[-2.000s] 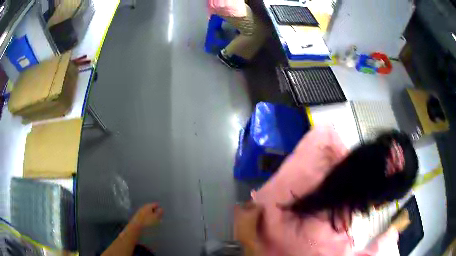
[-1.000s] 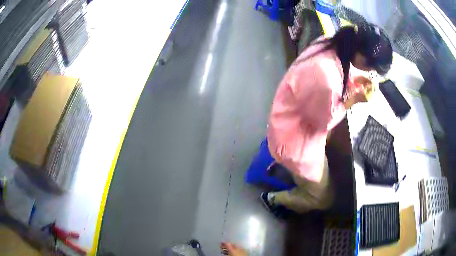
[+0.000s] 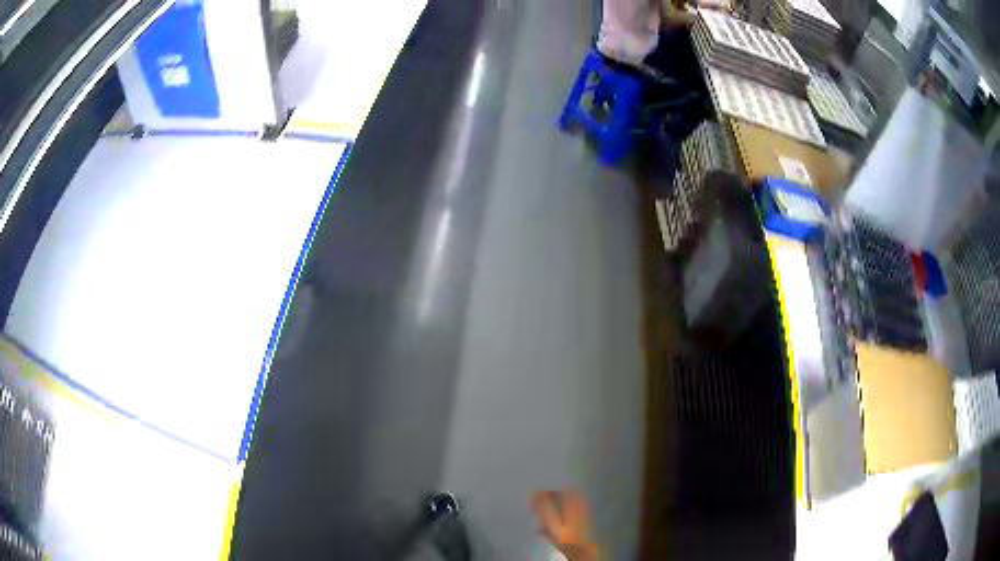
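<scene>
My right hand (image 3: 565,524) is small and blurred at the bottom edge, low over the grey floor (image 3: 526,362); I cannot make out its fingers or anything in it. My left hand is out of the picture. A dark shoe (image 3: 442,504) shows at the bottom, left of my hand. No work piece is seen in hand. The nearest surfaces are the white bench (image 3: 175,274) on the left and the bench with a yellow edge (image 3: 784,318) on the right.
The right bench holds a tan cardboard sheet (image 3: 905,411), a blue bin (image 3: 792,210), dark trays (image 3: 883,287) and stacked pale trays (image 3: 754,49). Dark bulky things stand along its side. A person in pink (image 3: 631,31) sits ahead on a blue stool (image 3: 603,107).
My view has moved forward along the aisle. The near person in pink and the left bench's cardboard have left the picture. My left hand, seen two seconds ago, is gone.
</scene>
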